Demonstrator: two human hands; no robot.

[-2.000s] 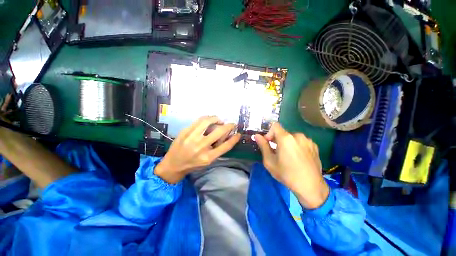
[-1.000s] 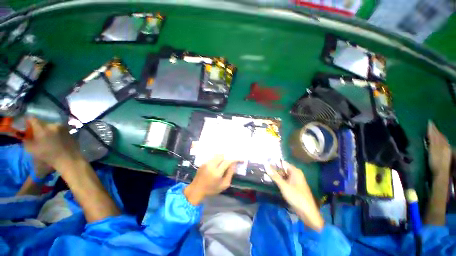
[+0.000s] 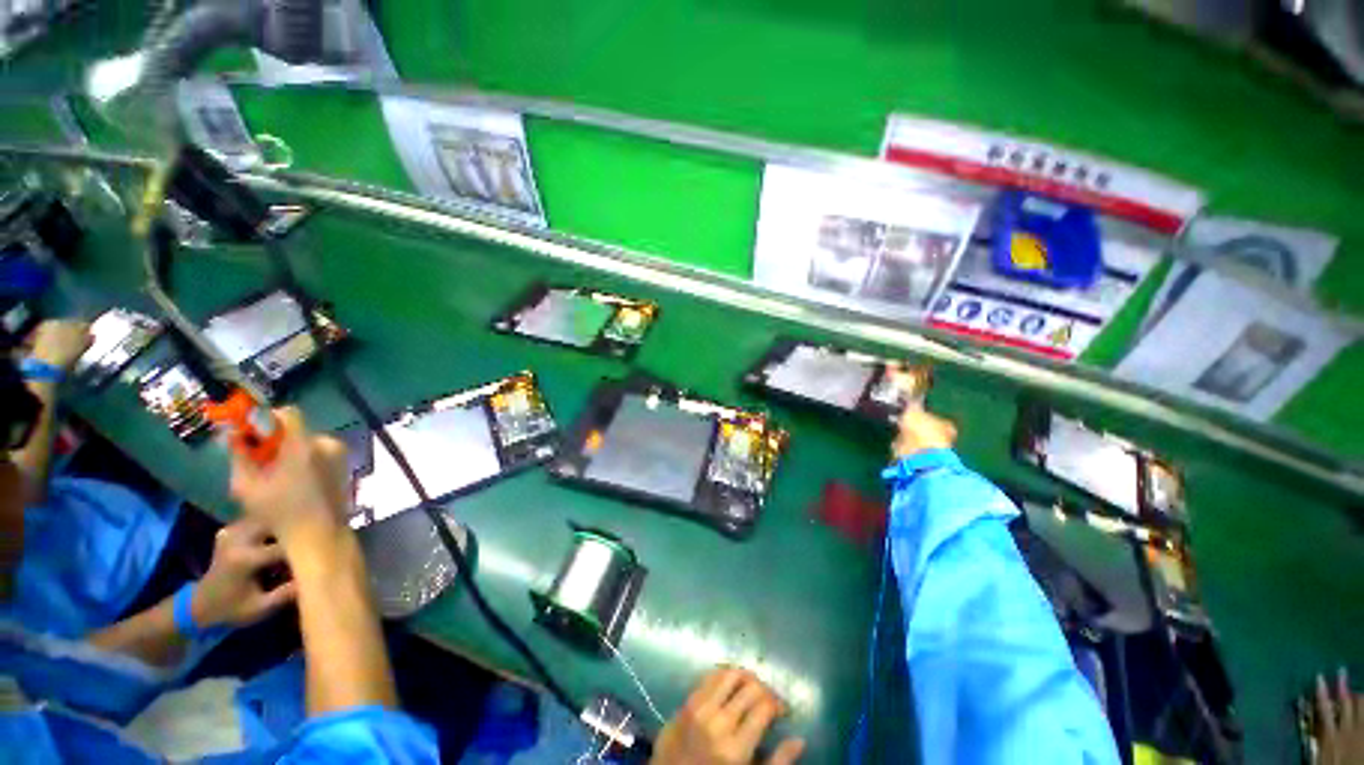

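My right hand [image 3: 923, 434] is stretched far forward, with its fingertips on the right end of a black-framed tablet assembly [image 3: 826, 377]. They seem to hold its edge; the fingertips are partly hard to make out. A blue band and a thin blue cord are at that wrist. My left hand [image 3: 726, 725] is at the bottom edge, cut off, resting low on the bench with its fingers a little apart and nothing seen in it. The solder spool [image 3: 594, 580] stands left of it, with solder wire [image 3: 636, 676] trailing down.
More tablet assemblies lie at the back [image 3: 576, 317], beyond the spool [image 3: 666, 448], at left [image 3: 434, 456] and right [image 3: 1107, 463]. A red lead-wire bundle [image 3: 853, 510] lies below my right hand. A neighbour's hand [image 3: 292, 478] holds an orange-handled tool [image 3: 244, 425]. A black cord crosses at left.
The view has tilted up. My right hand has reached far forward, to a tablet where none lay before. My left hand is on the bench, and the bright tablet no longer shows under it.
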